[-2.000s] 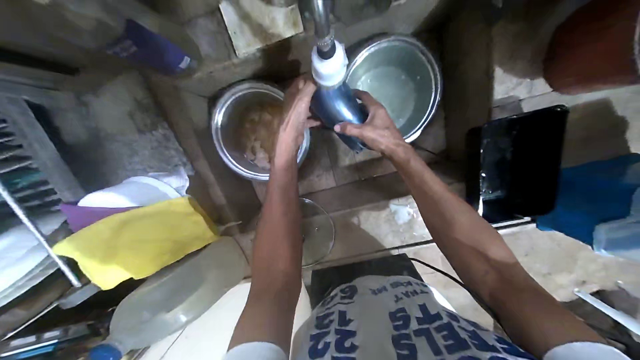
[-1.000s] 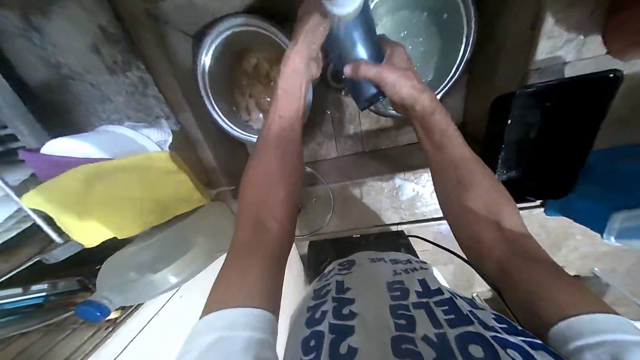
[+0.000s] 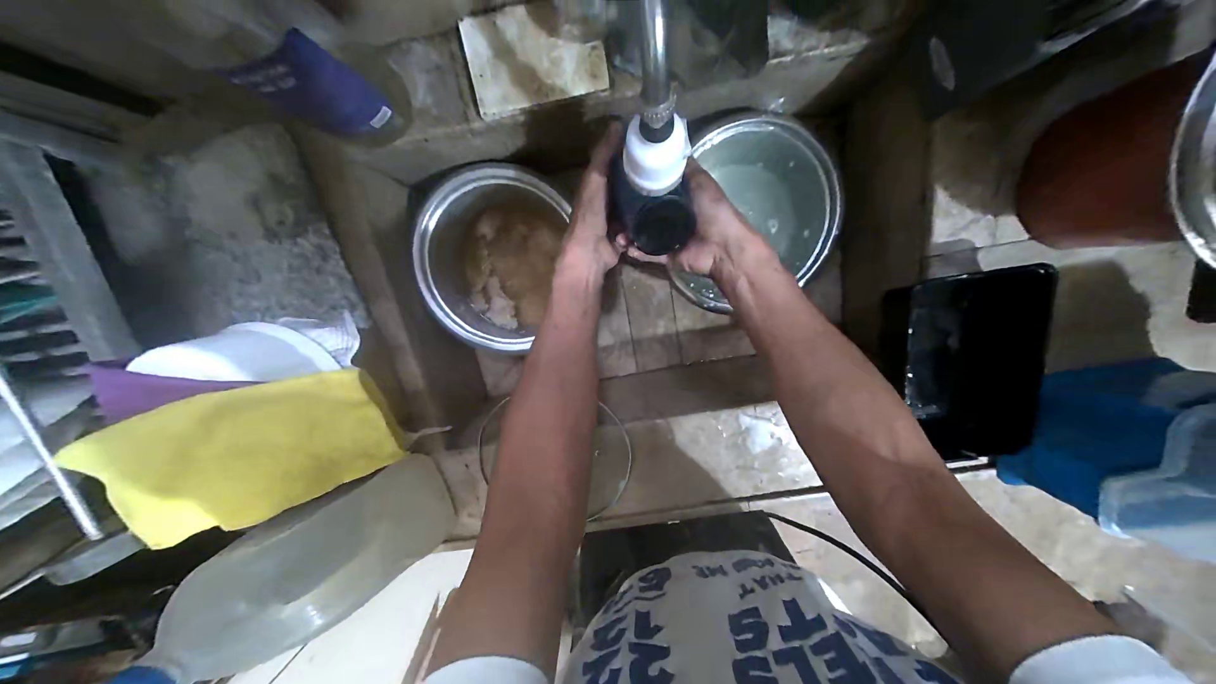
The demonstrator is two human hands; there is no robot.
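Observation:
A dark filter-like cylinder with a white collar (image 3: pixel 657 161) hangs at the end of a metal faucet pipe (image 3: pixel 655 57). My left hand (image 3: pixel 591 223) grips its left side and my right hand (image 3: pixel 714 223) its right side; some fingers are hidden behind it. To the left stands a metal pot (image 3: pixel 432 275) holding cloudy brownish water and pale pieces of food. Behind my right hand is a second metal pot (image 3: pixel 825 180) with clear-looking water and small bubbles.
A glass lid (image 3: pixel 622 475) lies below the basin. At left are a yellow cloth (image 3: pixel 237 446) and a large plastic bottle (image 3: pixel 304 570). A black tray (image 3: pixel 983 361), blue container (image 3: pixel 1092 437) and reddish-brown bucket (image 3: pixel 1102 161) stand at right.
Both hands have shifted on the dark cylinder, from a slanted hold to one on either side. The cylinder's dark round end now faces the camera. The view has moved.

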